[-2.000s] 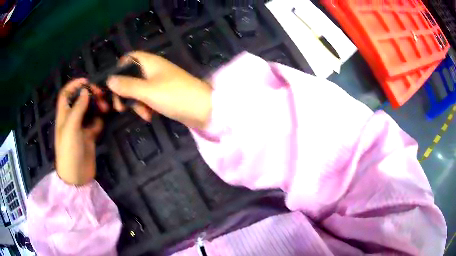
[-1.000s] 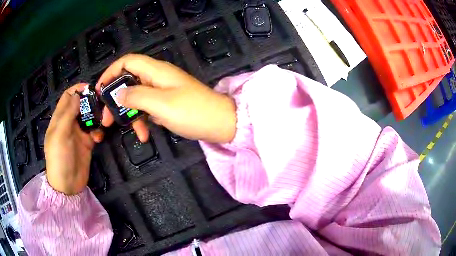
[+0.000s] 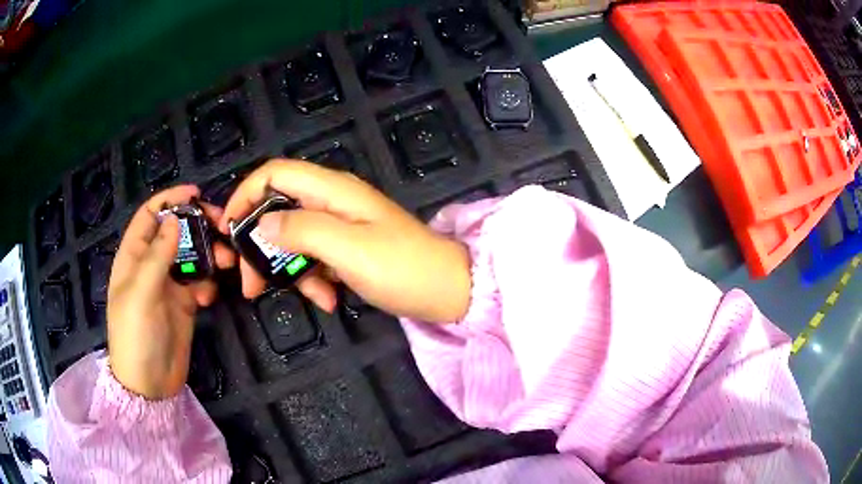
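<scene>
My left hand (image 3: pixel 156 293) holds a strapless smartwatch (image 3: pixel 194 248) upright between thumb and fingers. Its screen shows a white code and a green block. My right hand (image 3: pixel 350 236) holds a second smartwatch (image 3: pixel 271 248), tilted, close beside the first. Its screen also shows a white code and a green block, and my right thumb covers part of it. Both watches are above the black foam tray (image 3: pixel 373 364). Other watches lie face down in its pockets, such as a watch (image 3: pixel 285 321) just below my right hand.
A white paper sheet (image 3: pixel 591 109) with a pen (image 3: pixel 629 129) lies right of the tray. Orange-red trays (image 3: pixel 747 113) are stacked further right, above a blue crate (image 3: pixel 836 248). A printed sheet (image 3: pixel 14 331) is at the left edge. The dark green bench (image 3: pixel 161 47) shows behind the tray.
Two seconds ago the hands and watches were blurred and no screen was readable. Both screens now show codes and green blocks. Since one second ago, hands, tray and paper all sit lower in the picture.
</scene>
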